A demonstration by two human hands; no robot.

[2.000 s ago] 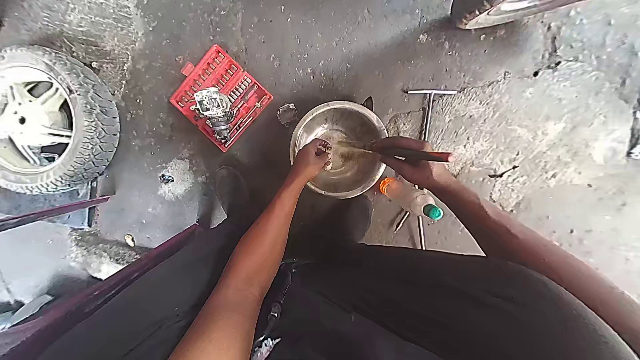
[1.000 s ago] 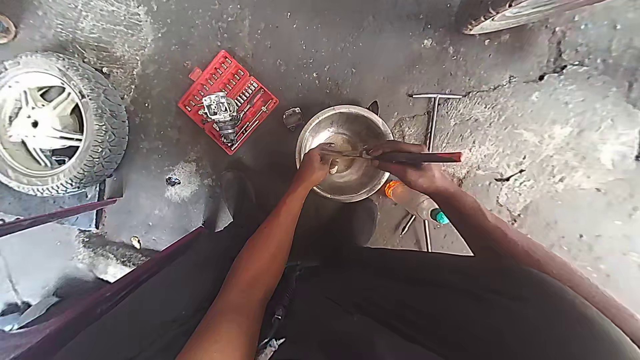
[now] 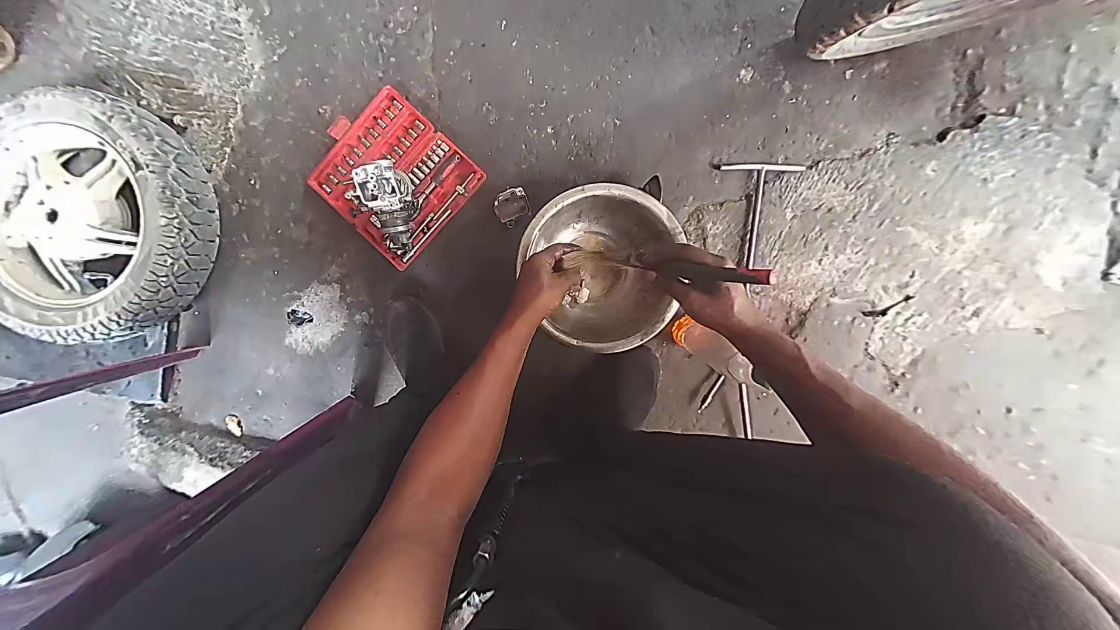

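A round metal bowl (image 3: 612, 337) stands on the floor between my feet and the tool case. Over its left side, my left hand (image 3: 549, 278) holds a small pale metal part (image 3: 578, 293), mostly covered by the fingers. My right hand (image 3: 704, 284), over the right rim, grips a brush by its dark, red-tipped handle (image 3: 722, 273). The brush's pale bristles (image 3: 595, 261) reach left across the bowl to my left fingers. Whether they touch the small part is too blurred to tell.
Left of the bowl lie a small metal cover (image 3: 511, 205) and a red socket set case (image 3: 350, 144) with a carburetor (image 3: 385, 197) on it. A T-handle wrench (image 3: 758, 210) and a clear plastic bottle (image 3: 713, 348) lie right. A wheel with its tire (image 3: 188, 219) lies far left.
My right hand and the brush have shifted a little against the bowl, and the bristles now lie nearer my left fingers. The green bottle cap seen earlier is now hidden by my right forearm.
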